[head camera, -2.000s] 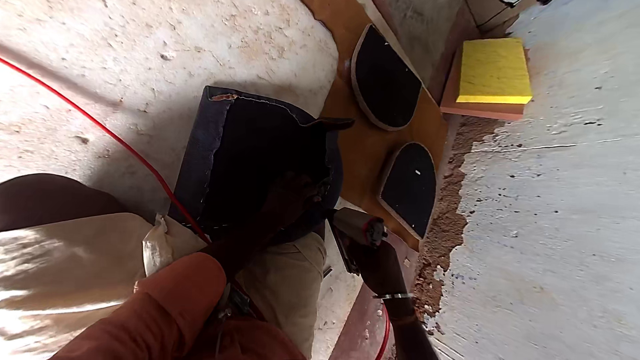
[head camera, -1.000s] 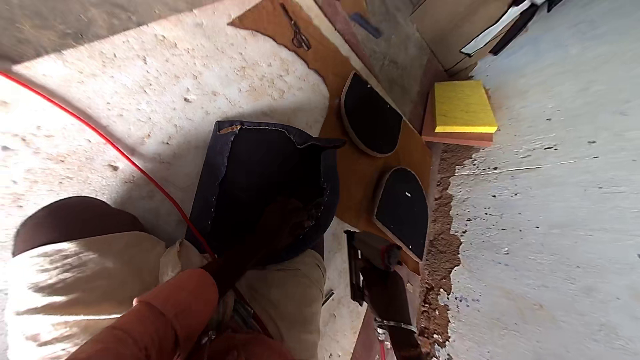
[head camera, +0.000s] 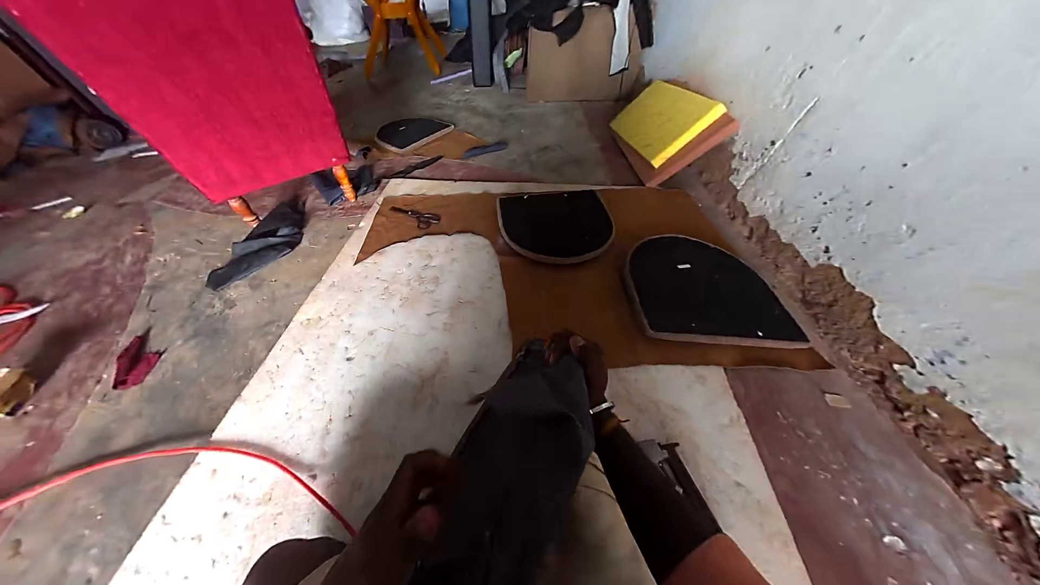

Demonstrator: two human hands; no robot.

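Observation:
A dark fabric-covered piece [head camera: 524,431] rests over my lap, seen nearly edge-on. My right hand [head camera: 581,357] grips its far end, thumb and fingers closed on the cloth. Low on the piece's left side is my left hand [head camera: 418,496], its fingers curled; whether it grips the cloth is hard to see. A staple gun [head camera: 678,475] lies beside my right forearm, partly hidden by it. Ahead, two rounded black-topped padded panels [head camera: 556,223] [head camera: 711,288] lie on brown material [head camera: 561,313].
Scissors [head camera: 418,217] lie on the brown material, over a pale sheet [head camera: 390,325]. A red hose [head camera: 203,449] crosses at left. A red upholstered piece with wooden legs [head camera: 244,89] stands back left. Yellow foam [head camera: 668,122] leans near the rough wall [head camera: 894,162] at right.
My right hand has let go of the staple gun and now holds the dark piece's far end. The piece has been turned from lying broad side up. The view has swung a lot.

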